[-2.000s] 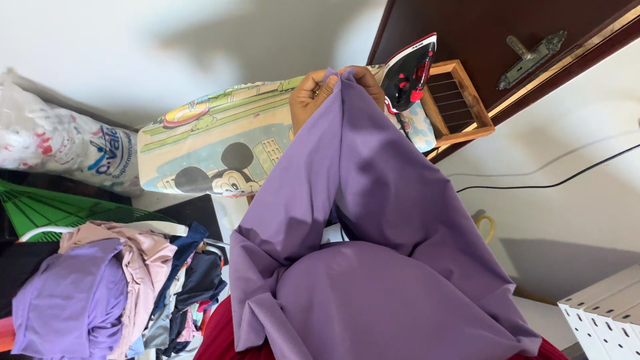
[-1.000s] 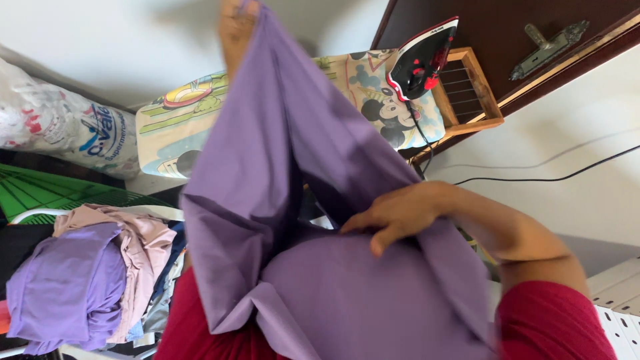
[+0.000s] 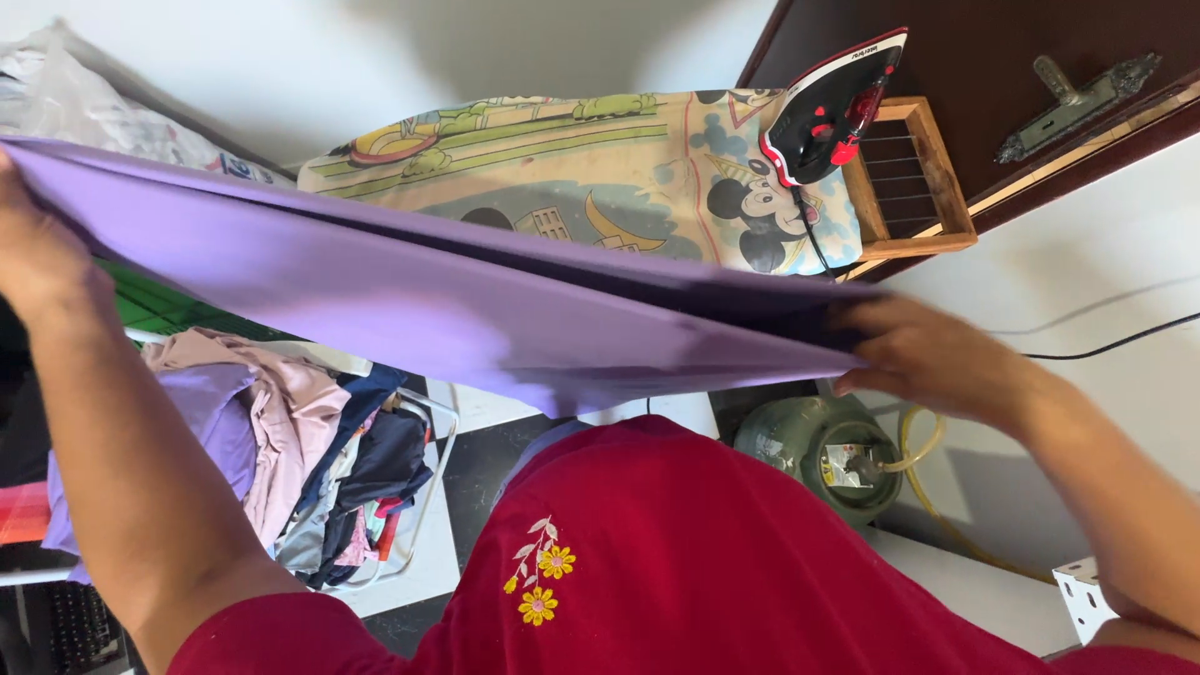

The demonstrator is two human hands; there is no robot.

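Observation:
A purple cloth (image 3: 422,291) is stretched between my two hands, in front of my red top. My left hand (image 3: 37,244), partly cut off at the left edge, grips one end of it. At the other end my right hand (image 3: 909,347), a little blurred, has its fingers around the cloth's edge. A long dark fold runs along the cloth. Beyond it is an ironing board (image 3: 600,169) with a cartoon-print cover. A black, white and red clothes iron (image 3: 825,112) rests at the board's right end, beside a wooden-framed rack (image 3: 923,178).
Folded and heaped clothes (image 3: 300,403) lie on a white-framed rack (image 3: 445,441) at the lower left. A plastic bag (image 3: 103,103) stands at the upper left. A gas cylinder (image 3: 806,450) with a yellow hose is on the floor at the right. A black cord (image 3: 1106,347) crosses the right wall.
My left hand has moved out to the left and my right hand to the right. The purple cloth, draped over my front before, is now held stretched across the view.

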